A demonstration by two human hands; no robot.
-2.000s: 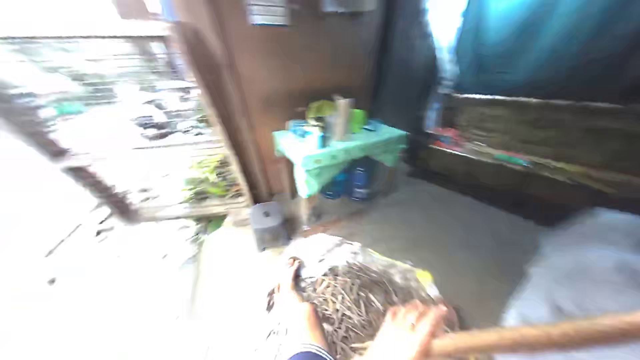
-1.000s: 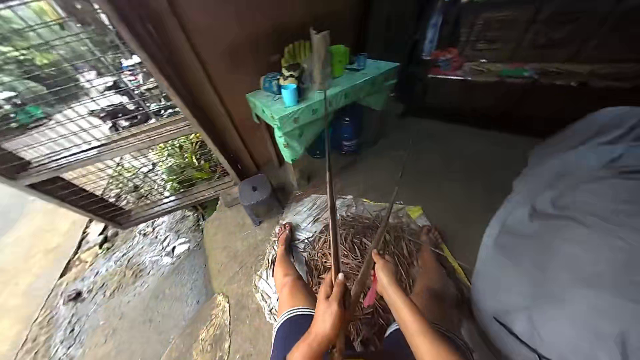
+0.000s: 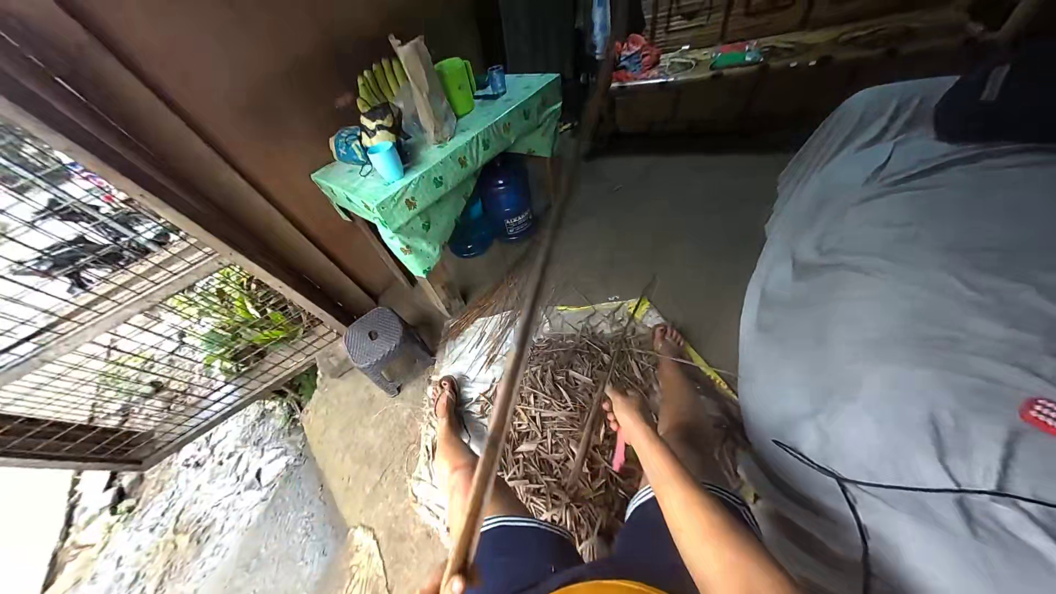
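Observation:
My left hand (image 3: 450, 580), at the bottom edge and mostly cut off, is closed around the lower end of a long brown palm frond (image 3: 516, 371), which rises past the top of the view. My right hand (image 3: 627, 412) grips a pink-handled tool (image 3: 619, 451), its blade not clearly seen, beside a dry brown strip (image 3: 587, 437) that it seems to touch. Under both hands a heap of dry leaf scraps (image 3: 549, 421) lies on a white sack (image 3: 474, 338) between the bare feet. A bundle of thin sticks (image 3: 495, 305) is at the sack's far left corner.
A table with a green patterned cloth (image 3: 450, 173) holds a green pitcher (image 3: 455, 86), a light-blue cup (image 3: 385, 161) and bananas (image 3: 381, 85). Blue water jugs (image 3: 506, 198) stand beneath. A grey stool (image 3: 384, 346) is left of the sack; a grey-covered mound (image 3: 899, 297) fills the right.
My left hand has moved down to the bottom edge, away from my right hand; the two were close together one second ago. The frond now leans to the right at its top.

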